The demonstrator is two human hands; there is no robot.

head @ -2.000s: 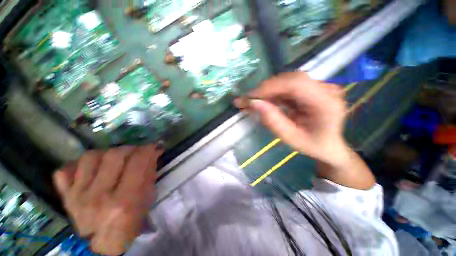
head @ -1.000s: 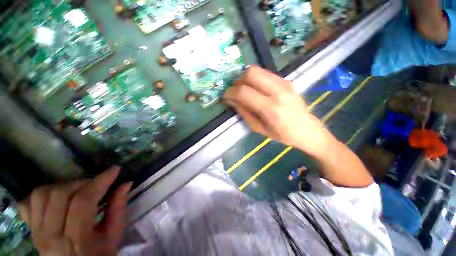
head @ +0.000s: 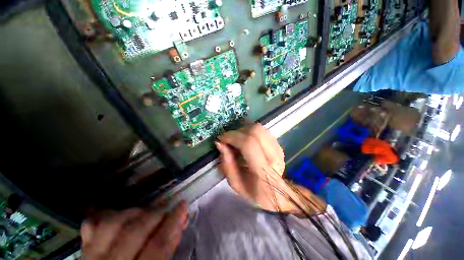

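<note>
A green circuit board (head: 203, 96) lies in a grey-green pallet (head: 122, 76), with brown and dark hold-downs around it. My right hand (head: 254, 165) is at the board's lower right edge, thumb and index fingertips close together. Whether a small part is between them is too small to tell. My left hand (head: 135, 231) is blurred at the lower left, by the metal rail, its fingers curled and partly cut off by the picture's bottom edge. What it holds, if anything, is hidden.
More boards sit in the pallet, one at the top (head: 163, 25) and one to the right (head: 287, 58). A pale metal rail (head: 315, 104) runs along the near side. A person's arm and blue sleeve (head: 402, 63) are at the upper right. Dark cords hang over my right forearm.
The view has shifted, so other boards lie before me and a dark gap shows at left. My right hand has gone from the pallet's edge to the lower edge of a board.
</note>
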